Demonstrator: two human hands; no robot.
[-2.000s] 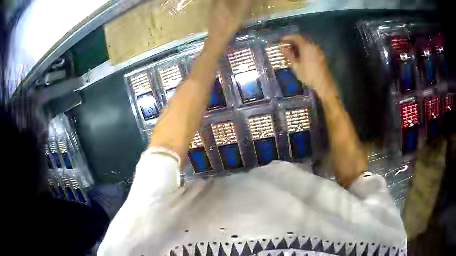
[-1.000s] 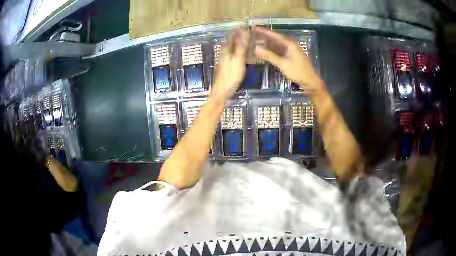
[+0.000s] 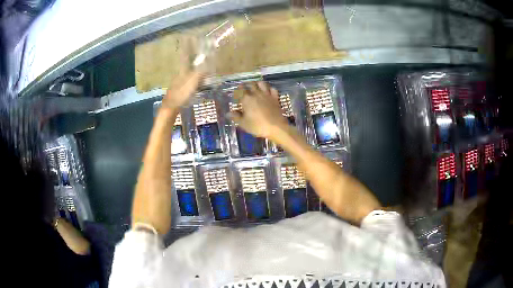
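Observation:
The large clear ten-place tray (image 3: pixel 270 156) lies in front of me in two rows of five. Its places show small packs with pale rows above blue panels (image 3: pixel 257 205). My right hand (image 3: pixel 257 109) is palm down over the upper row's middle packs, fingers apart, covering part of their pale rows. My left hand (image 3: pixel 187 76) is blurred, reaching past the tray's upper left edge over the cardboard. Shiny clear plastic (image 3: pixel 216 42) shows beside its fingers; I cannot tell if the hand holds it. My left forearm hides part of the tray's left end.
Tan cardboard (image 3: pixel 275 42) lies behind the tray, along a pale metal rail (image 3: pixel 388 56). Another clear tray with red-row packs (image 3: pixel 446 167) is at right. At far left are a further tray (image 3: pixel 79 185) and another person's forearm (image 3: pixel 72 236).
My hands were close together over the upper row and have separated. My left hand moved left and away over the cardboard. My right hand moved left over the middle packs. The view shifted too.

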